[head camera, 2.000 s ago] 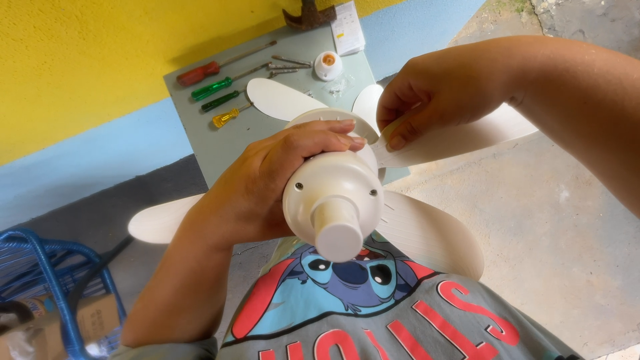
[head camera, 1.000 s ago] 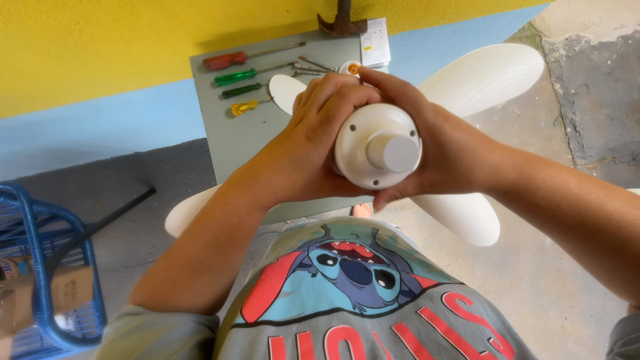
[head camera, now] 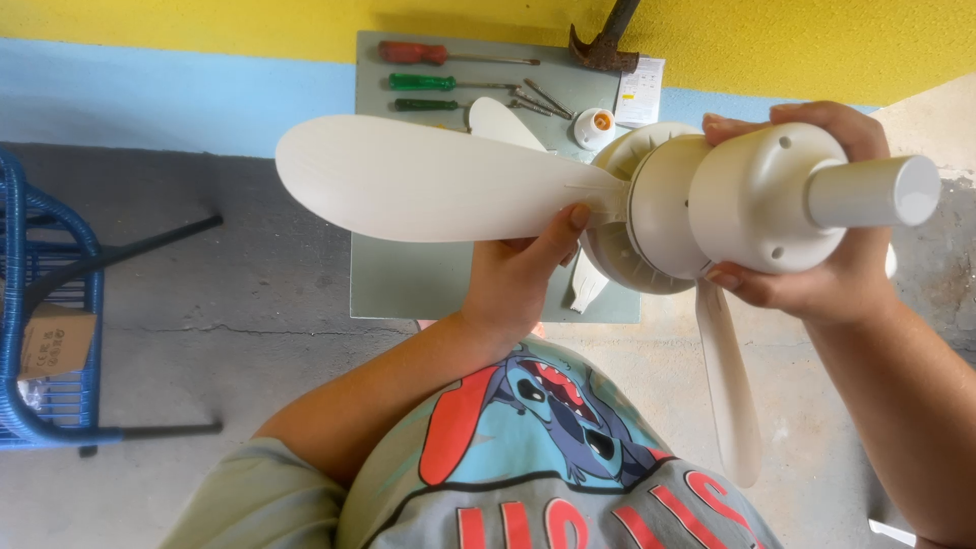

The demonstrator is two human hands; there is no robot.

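A white ceiling fan's motor housing (head camera: pixel 762 200) lies tilted on its side in the air, its short tube pointing right. My right hand (head camera: pixel 846 267) wraps around the housing, thumb below and fingers above. With thumb and fingers, my left hand (head camera: pixel 526 267) grips the root of a broad white fan blade (head camera: pixel 435 179) that reaches left from the hub. Another attached blade (head camera: pixel 728 389) hangs down toward the lower right. Behind the fan, parts of further white blades show over the table, one at the upper left (head camera: pixel 499 122) and one below the hub (head camera: pixel 589 282).
The grey-green table (head camera: pixel 412 278) holds a red screwdriver (head camera: pixel 412 52), green screwdrivers (head camera: pixel 423 81), several metal screws (head camera: pixel 545 99), a white lamp socket (head camera: pixel 594 129), a claw hammer (head camera: pixel 606 49) and a printed leaflet (head camera: pixel 640 91). At left stands a blue woven chair (head camera: pixel 95 305) with a cardboard box (head camera: pixel 57 341).
The fan has tipped from facing me onto its side, its tube now pointing right. My left hand has gone from the housing to a blade root; my right hand remains on the housing.
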